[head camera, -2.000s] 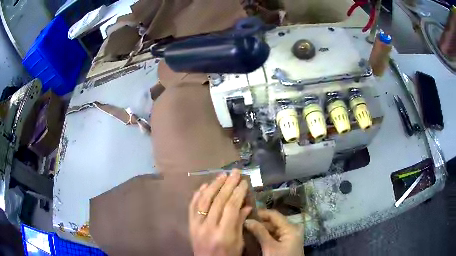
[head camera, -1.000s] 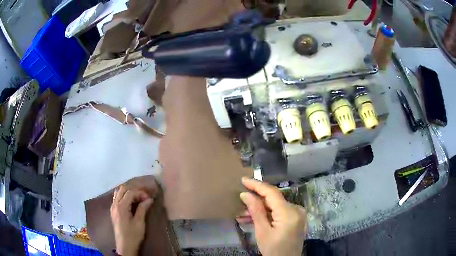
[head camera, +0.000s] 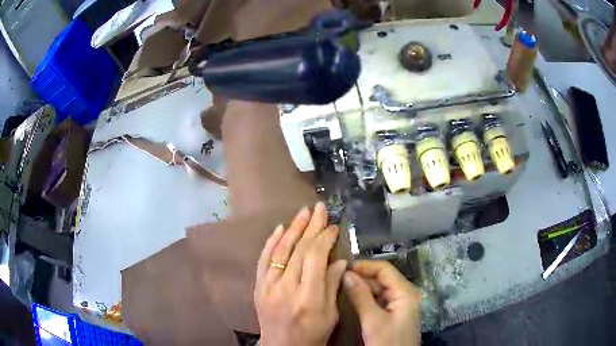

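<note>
Brown fabric pieces [head camera: 209, 270] lie overlapping on the white table, in front of and left of the overlock machine [head camera: 425, 74]. The fabric runs back past the left side of the presser foot area [head camera: 331, 196]. My left hand [head camera: 297, 277] lies flat on the fabric with extended fingers, its fingertips just in front of the presser foot. My right hand [head camera: 381, 301] is beside it on the right, thumb and fingers pinching the fabric's right edge. The needle itself cannot be made out.
A black rounded lamp [head camera: 277, 71] hangs above the work. A tie strip [head camera: 175, 159] lies on the left of the table. A blue crate [head camera: 74, 74] stands at far left. Thread cone [head camera: 521, 61], black phone-like rectangle [head camera: 587, 127] and small tray [head camera: 566, 242] are at right.
My left hand has moved right from the left piece to the fabric before the presser foot. A brown piece now overlaps the fabric there. My right hand has moved slightly down and now pinches the edge.
</note>
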